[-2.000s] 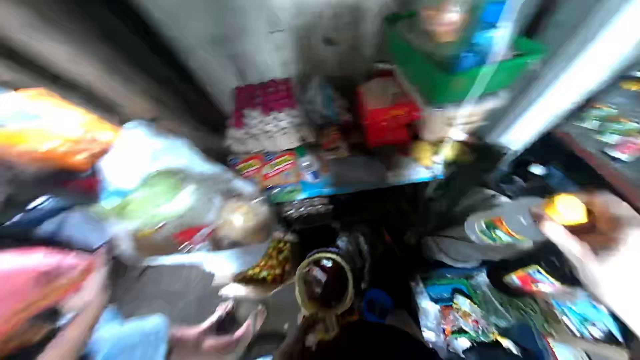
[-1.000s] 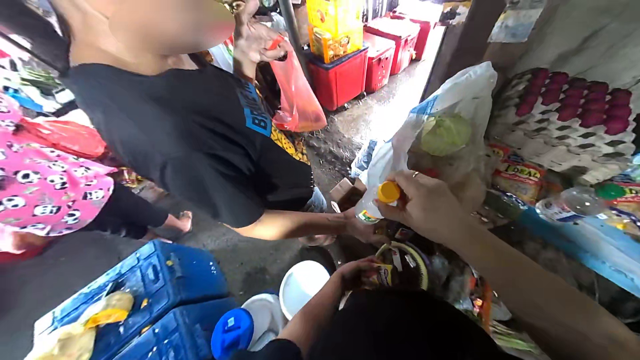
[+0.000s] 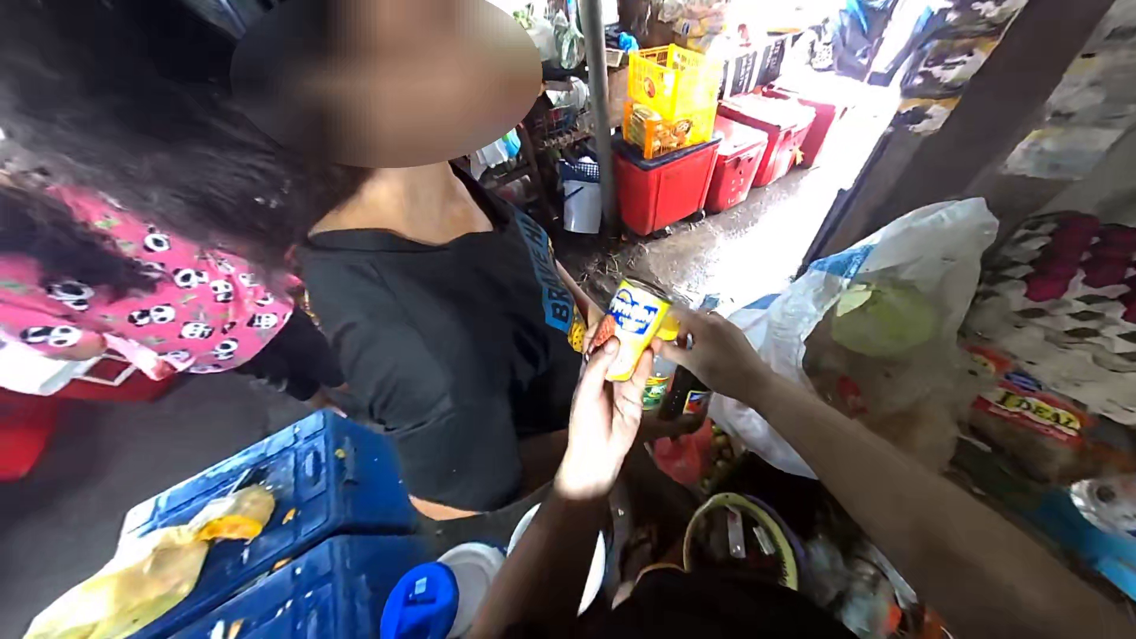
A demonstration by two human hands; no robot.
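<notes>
My left hand (image 3: pixel 608 404) holds a yellow can (image 3: pixel 635 324) with a blue and white label, tilted, its fingers around the lower part. My right hand (image 3: pixel 710 346) is at the can's right side, its fingers around a small yellow item (image 3: pixel 667 327) that touches or nearly touches the can; what it is stays partly hidden. Just beyond and below, another person's hand (image 3: pixel 674 424) is near a clear bottle with a green label (image 3: pixel 657 390) and a dark bottle (image 3: pixel 692 399). That person, in a black shirt (image 3: pixel 426 337), is close in front of me.
Blue crates (image 3: pixel 293 497) with a yellowish plastic bag (image 3: pixel 151 568) on top stand at lower left. A plastic bag with a cabbage (image 3: pixel 887 319) and egg trays (image 3: pixel 1065 275) are at right. A round green-rimmed container (image 3: pixel 745 506) is below. Red coolers (image 3: pixel 666 182) stand beyond.
My left hand has come up from low near the round container and now holds the yellow can in front of the person. My right hand, with its yellow item, is now beside the can.
</notes>
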